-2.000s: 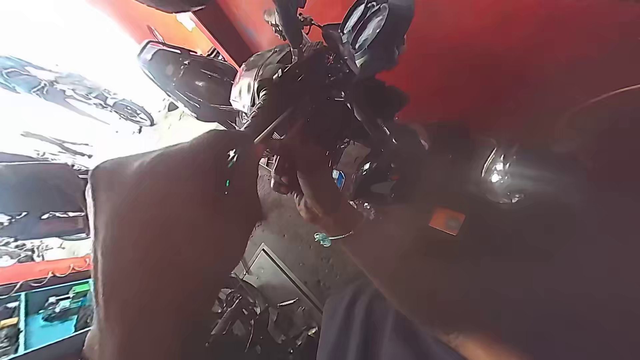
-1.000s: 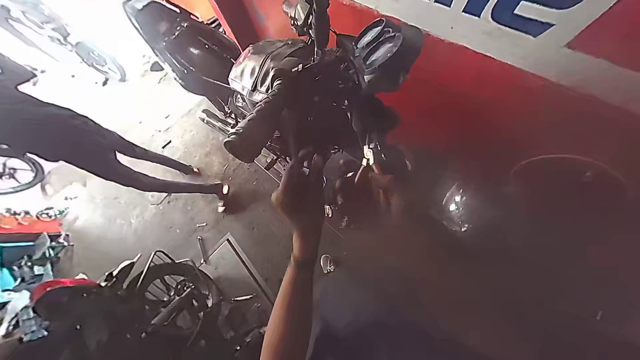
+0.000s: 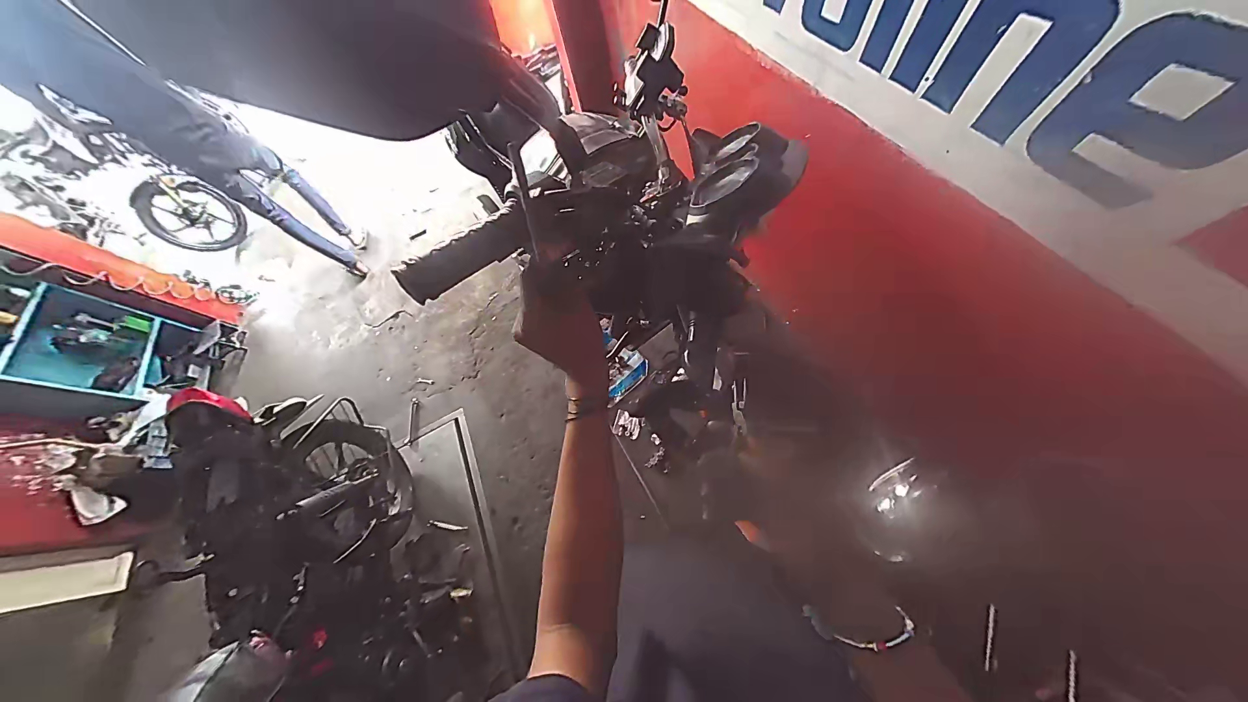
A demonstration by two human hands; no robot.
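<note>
My left hand (image 3: 564, 327) reaches up from the bottom centre to a motorcycle's dark handlebar area, just right of the black handlebar grip (image 3: 458, 255). Its fingers are lost in shadow, so what they touch or hold cannot be told. A thin dark upright piece stands just above the hand. Right of it is the motorcycle's headlight unit (image 3: 726, 185), and above is the shiny tank (image 3: 595, 136). A beaded bracelet (image 3: 882, 643) shows at the lower right, where my right arm is dim; my right hand cannot be made out.
A second motorcycle (image 3: 341, 487) stands at lower left, beside a metal frame (image 3: 478, 517) on the floor. Blue shelving (image 3: 78, 341) holds parts. A person's legs (image 3: 263, 185) are at upper left. The red wall (image 3: 877, 322) bounds the right. A large dark blurred shape covers the top.
My left hand stays near the handlebar. The other hand, seen by the motorcycle's front one second ago, is no longer distinct there. The view has shifted.
</note>
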